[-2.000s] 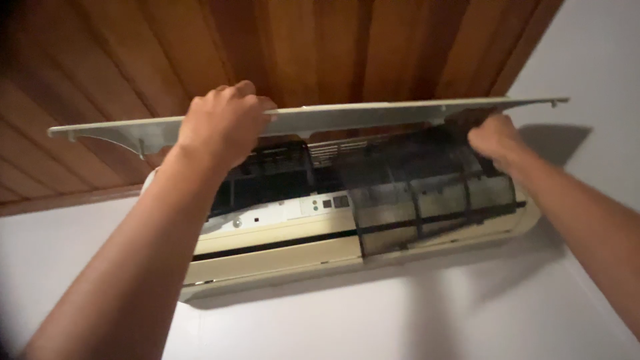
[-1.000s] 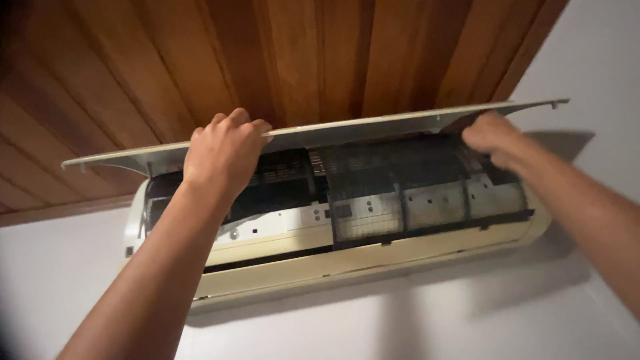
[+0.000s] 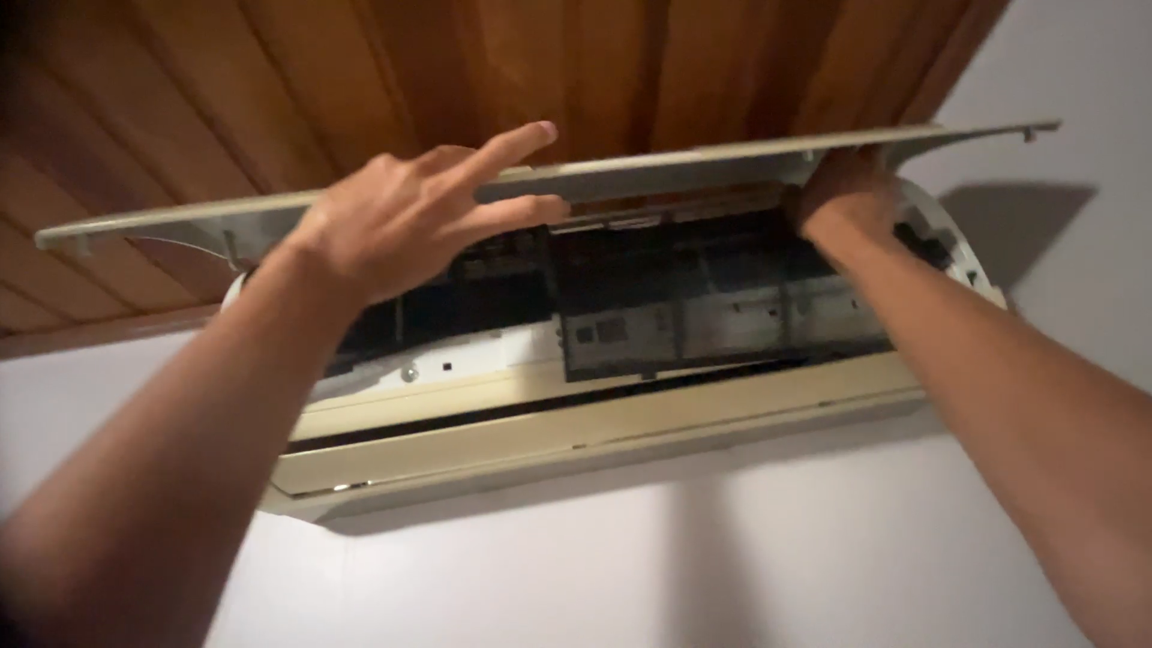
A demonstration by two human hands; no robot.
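A wall-mounted split air conditioner (image 3: 504,441) has its front panel (image 3: 666,171) raised toward the ceiling. My left hand (image 3: 405,220) is at the panel's lower edge, left of the middle, with its fingers spread; whether it touches the panel is not plain. Under the panel's right part is my right hand (image 3: 846,198), its fingers hidden behind the wrist and panel, near the top of a dark mesh air filter (image 3: 720,288). That filter lies over the unit's right half, with white inner parts showing through the mesh. Another dark mesh section (image 3: 468,292) is at the left.
Above the unit runs a wood-plank ceiling (image 3: 576,72), close to the raised panel. A white wall (image 3: 540,567) is behind and below it. The unit's lower cover (image 3: 612,414) has a long dark slot along its top.
My left hand's fingers have spread out from the panel's edge. The right filter's lower edge has shifted relative to the housing. The view has moved nearer to the unit.
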